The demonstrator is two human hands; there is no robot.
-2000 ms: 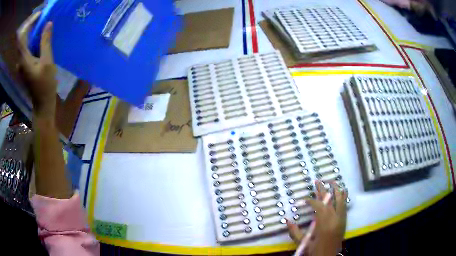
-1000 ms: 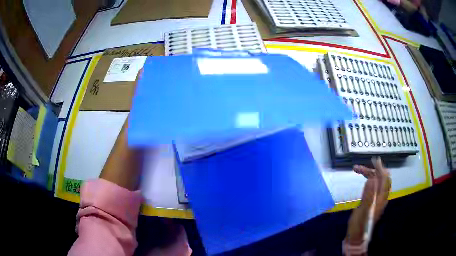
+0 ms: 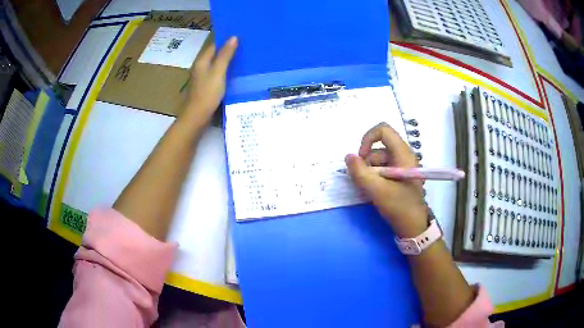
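The blue folder (image 3: 320,262) lies open over a loaded parts tray, whose ringed part ends show at the folder's right edge. The record form (image 3: 288,154), a white printed sheet with handwriting, is held under the dark lever clip (image 3: 310,95). My right hand (image 3: 390,182) holds the pink and white pen (image 3: 419,173) over the form's right part, its tip at the paper. My left hand (image 3: 210,83) is at the folder's upper left edge, fingers along it; whether it grips the folder is hard to tell.
Stacked parts trays (image 3: 519,173) stand at the right, with another tray stack (image 3: 451,25) at the upper right. A cardboard sheet (image 3: 137,83) with a paper label (image 3: 168,46) lies at the left. A blue bin (image 3: 54,138) with yellow sheets is at the far left. Yellow tape borders the bench.
The folder has gone from raised and swinging to lying open, showing the form. My right hand with the pen has moved left onto the form. My left hand is now at the folder's upper left edge.
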